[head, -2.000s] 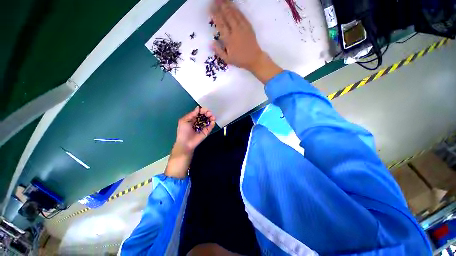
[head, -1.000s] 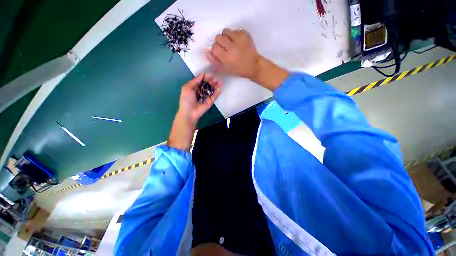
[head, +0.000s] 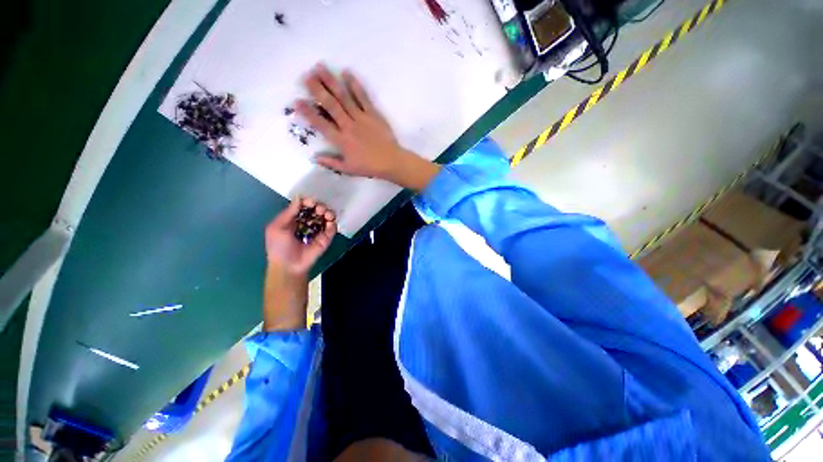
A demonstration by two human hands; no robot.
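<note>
My left hand (head: 298, 239) is palm up at the near edge of the white work sheet (head: 424, 90), cupped around a palmful of small dark components (head: 309, 224). My right hand (head: 356, 135) lies palm down over the sheet with its fingers spread. A few loose components (head: 301, 133) lie beside and partly under its fingers. Whether it touches any is hidden. A spiky heap of wired components (head: 207, 119) sits at the sheet's left corner.
Reddish wires (head: 437, 11) lie at the sheet's far side. A tip-cleaning tray (head: 550, 25) with black cables stands at the upper right. Two thin white strips (head: 156, 310) lie on the green bench (head: 217, 262). A small dark speck of parts (head: 280, 18) lies near the top.
My right hand has opened from a closed shape and spread flat over the sheet. My left hand still cups the components. The view has shifted, so the scene sits further left.
</note>
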